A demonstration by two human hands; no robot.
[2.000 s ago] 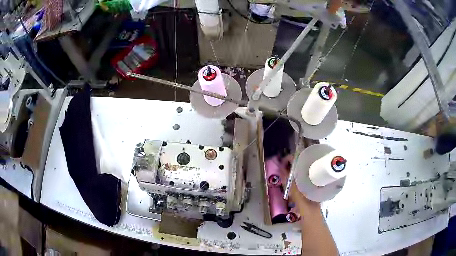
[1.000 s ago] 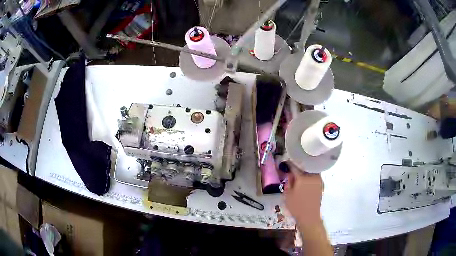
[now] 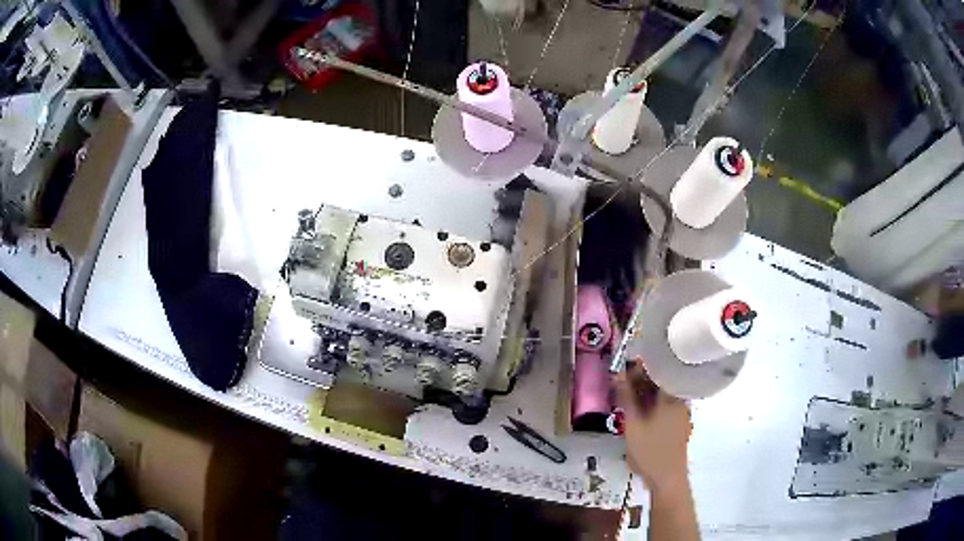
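My right hand (image 3: 655,428) is at the right edge of the small open carton (image 3: 566,370), beside the pink thread spools (image 3: 593,393). Its fingers are bent and blurred against a dark patch, and I cannot tell whether they hold anything. My left hand is not in view. The white overlock machine (image 3: 412,277) stands left of the carton, with no hand at its needle area. A dark cut panel (image 3: 190,243) lies left of the machine, partly over a white cut panel (image 3: 235,238). Black thread snips (image 3: 535,439) lie in front of the carton.
One pink thread cone (image 3: 486,111) and three white cones (image 3: 706,325) stand on round grey discs behind and right of the carton. Metal rods cross above. A second machine's plate (image 3: 861,449) is at the right. A large carton (image 3: 148,454) stands below the table's left front.
The camera view has shifted, moving the whole table in the picture. My right hand was deeper along the carton's right side two seconds ago and is now nearer its front end. The panels and snips stay put.
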